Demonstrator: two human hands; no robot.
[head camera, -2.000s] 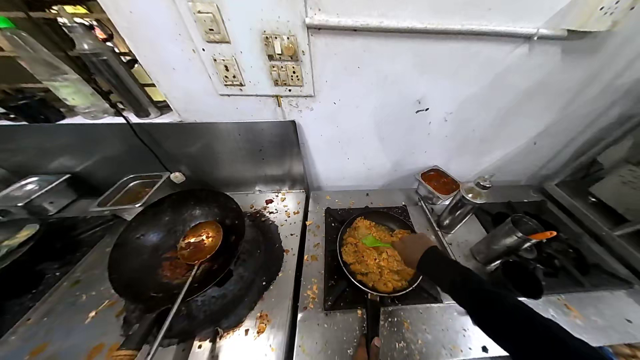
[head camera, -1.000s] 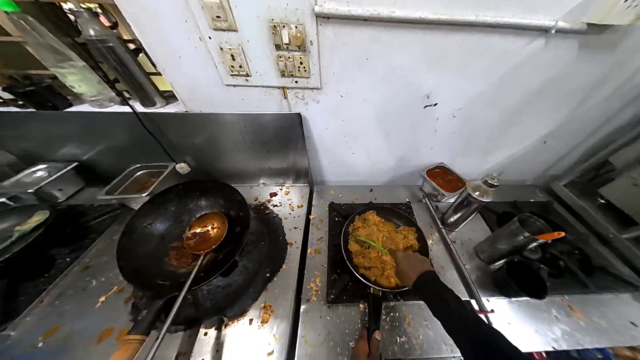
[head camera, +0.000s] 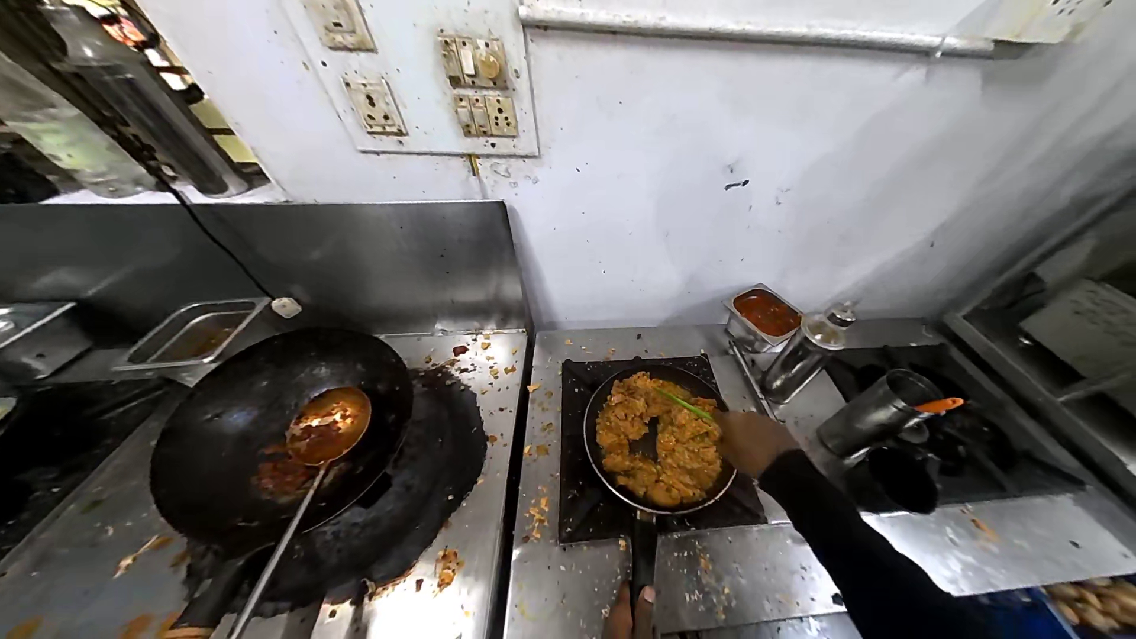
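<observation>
A black frying pan (head camera: 593, 444) sits on a burner grate at centre right, with chunky orange-brown food (head camera: 661, 484) spread in a ring and dark pan bottom showing in the middle. My left hand (head camera: 632, 612) is wrapped around the pan's black handle at the bottom edge. Over the pan's right rim, my right hand (head camera: 753, 442) holds a thin green piece (head camera: 688, 406), perhaps a chili or a vegetable strip, whose far end touches the food. Its fingertips are partly hidden.
Left stands a black wok (head camera: 213, 426) with a metal ladle (head camera: 328, 426) of reddish sauce. Behind the pan's right side are a steel container of red sauce (head camera: 768, 312) and a lidded steel canister (head camera: 803, 355). A steel cup (head camera: 879, 413) with an orange-handled utensil is farther right.
The food lay across the pan's middle before; now a gap shows there. My right hand has moved from the lower right of the food to the right rim. My left hand stays on the handle.
</observation>
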